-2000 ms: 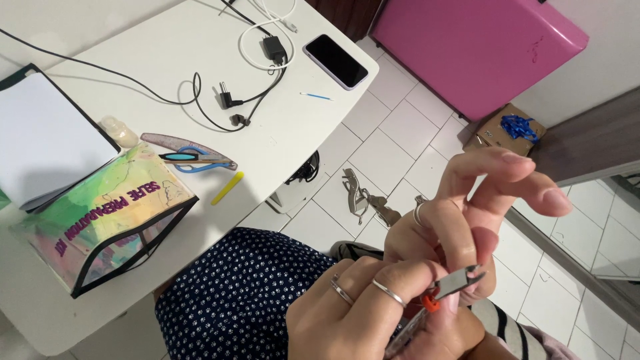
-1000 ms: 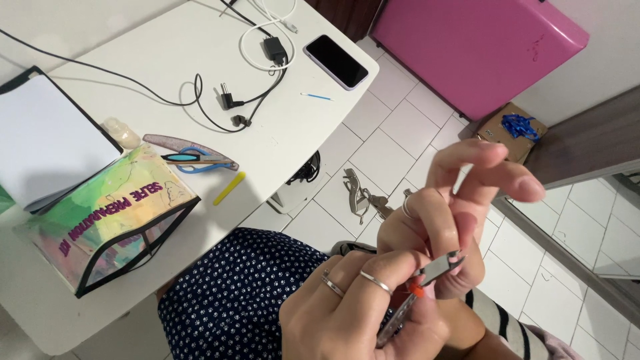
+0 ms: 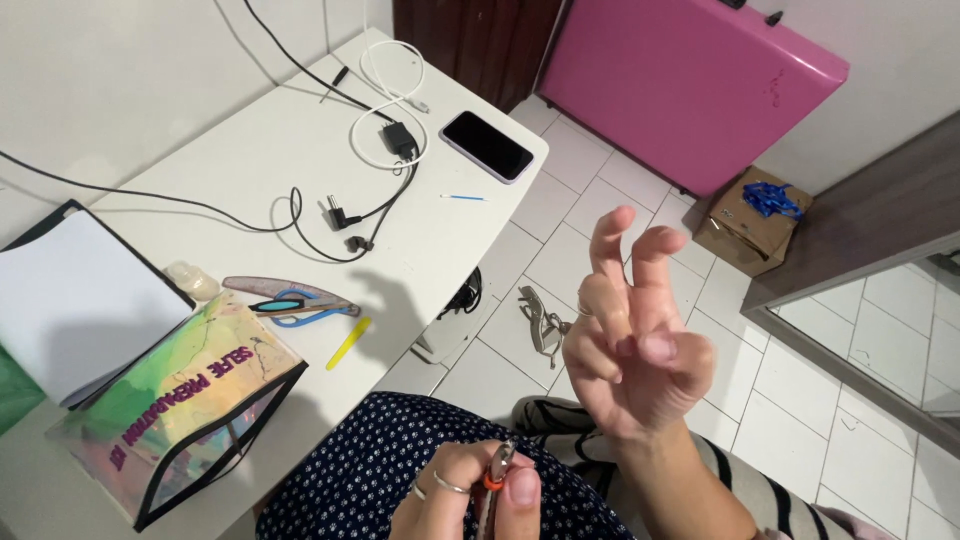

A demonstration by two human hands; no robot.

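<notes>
Low in the head view, my left hand [image 3: 472, 495] grips a small metal nail clipper [image 3: 501, 465] with an orange band, its tip pointing up between thumb and fingers. The clipper's lower part is hidden in the hand. To the right and higher, my right hand [image 3: 637, 337] is raised with its palm towards me. Two of its fingers point up, half bent, and the others curl near the thumb; I see nothing in it. The two hands are apart. Below them lies dark blue fabric with a white paw pattern [image 3: 360, 450].
The white table [image 3: 217, 180] at left bears a phone [image 3: 487, 146], cables with a black adapter [image 3: 397, 139], a cotton swab [image 3: 465, 198], a yellow stick [image 3: 348, 343], blue-handled scissors [image 3: 300, 319] and an iridescent pouch [image 3: 187, 375]. On the floor are a pink suitcase [image 3: 690, 82] and cardboard box [image 3: 750, 232].
My hands were together, the clipper at the fingers of my right hand. Now they have parted, with the clipper still in my left hand and turned upright.
</notes>
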